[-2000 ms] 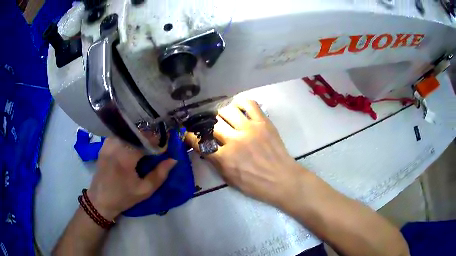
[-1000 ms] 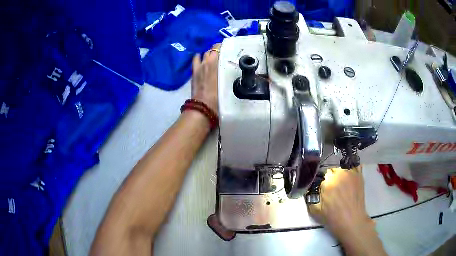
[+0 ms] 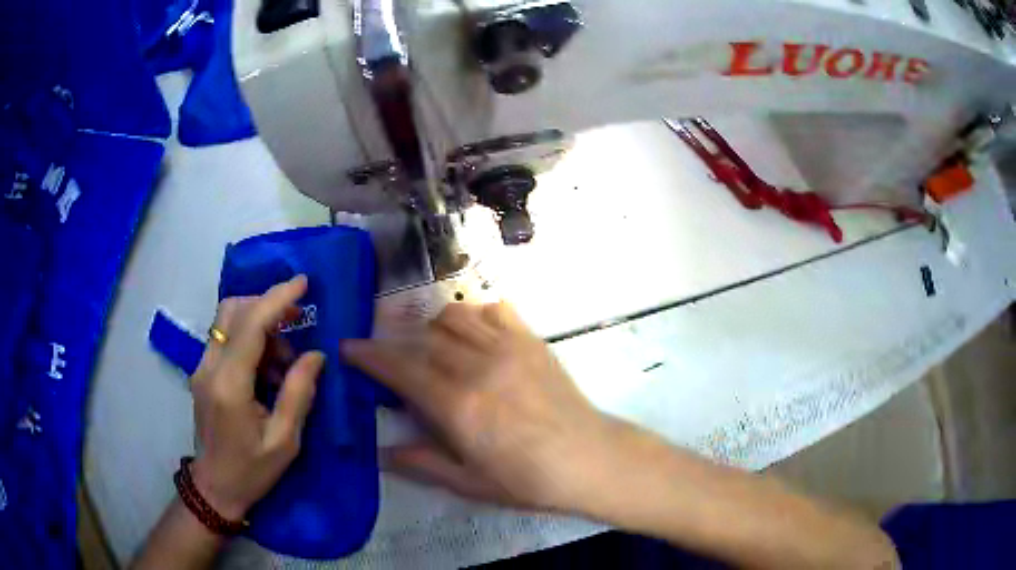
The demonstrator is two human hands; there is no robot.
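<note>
A royal blue padded workpiece (image 3: 334,445) with a small white logo lies lengthwise on the table, left of the needle area (image 3: 446,239). A blue webbing strap (image 3: 176,340) sticks out to its left. My left hand (image 3: 251,384) lies on the workpiece, its thumb and fingers curled around a dark spot on it. My right hand (image 3: 479,401) is blurred at the workpiece's right edge, its fingertips touching or just over it; whether it grips is unclear. The needle plate (image 3: 451,262) is uncovered under the lit machine head (image 3: 657,67).
A ribbed dark knob (image 3: 513,200) stands right of the needle. Red-handled snips (image 3: 746,184) with red cord lie behind it. Blue stacked pieces (image 3: 217,100) lie behind left, and a blue cloth-lined bin (image 3: 67,256) is at the left. An orange tag (image 3: 949,183) is at the right.
My left hand has come back from the blue pieces behind the machine and now rests on a blue workpiece in front. My right hand has moved from beside the needle towards me. The view has shifted.
</note>
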